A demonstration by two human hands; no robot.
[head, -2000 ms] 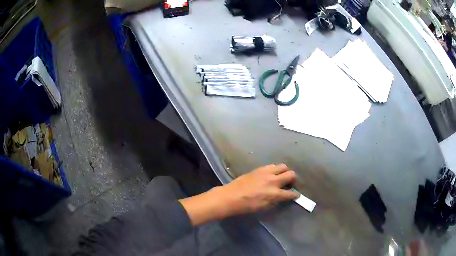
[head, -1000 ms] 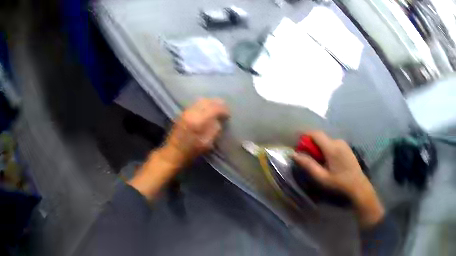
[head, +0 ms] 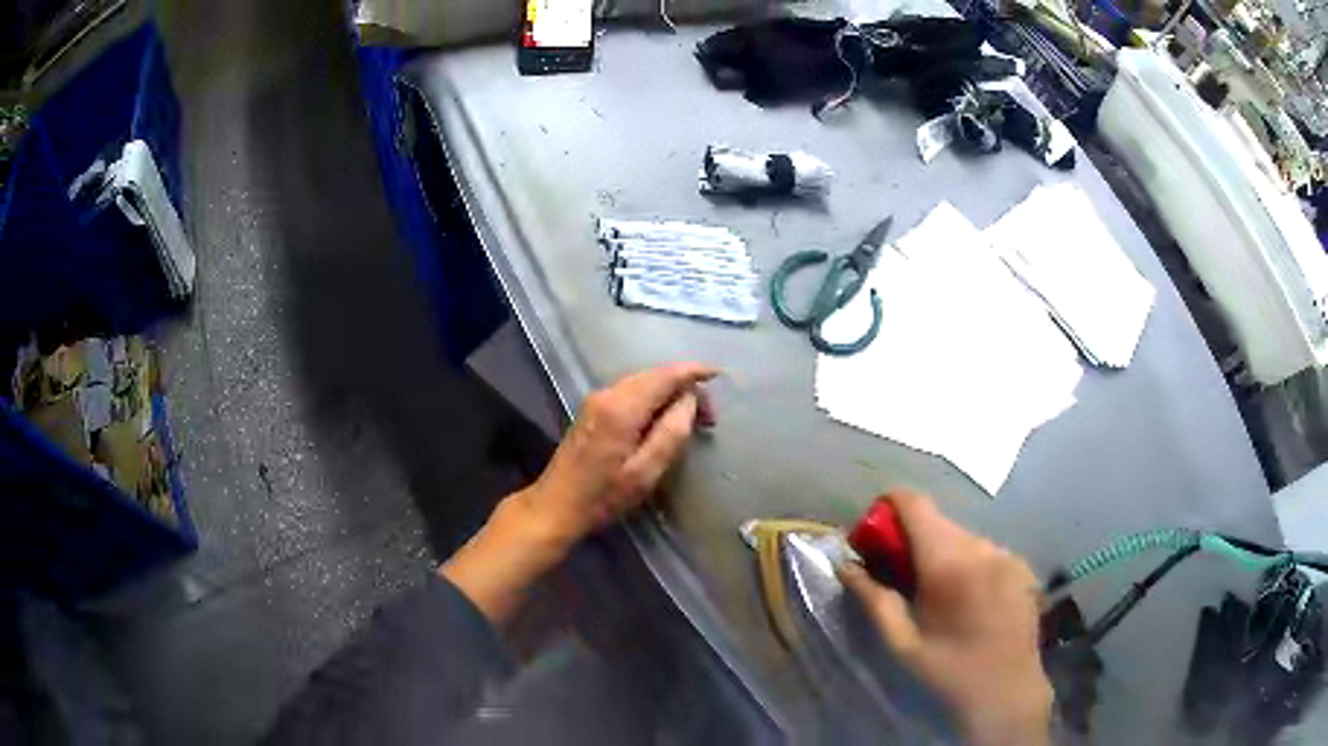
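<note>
My right hand (head: 969,619) is closed on the red handle of the steam iron (head: 816,583), which sits on the grey table near its front edge. A small pale end shows at the iron's tip; the rest is hidden under the soleplate. My left hand (head: 626,445) is just above the table edge, up and left of the iron, fingers partly curled, with nothing visible in it. Folded whitish strips (head: 685,273) lie in a row beyond it. Green-handled scissors (head: 830,299) lie beside white sheets (head: 947,343).
A pale roll with a black band (head: 768,174), a smartphone (head: 556,37) and dark cloth bundles (head: 779,59) are at the far side. A green coiled hose (head: 1136,547) and black pieces (head: 1238,656) are at the right. Blue bins (head: 88,452) stand on the floor at left.
My right hand and the iron have come into view and onto the table front. My left hand, earlier on the white strip, has moved up and away from it.
</note>
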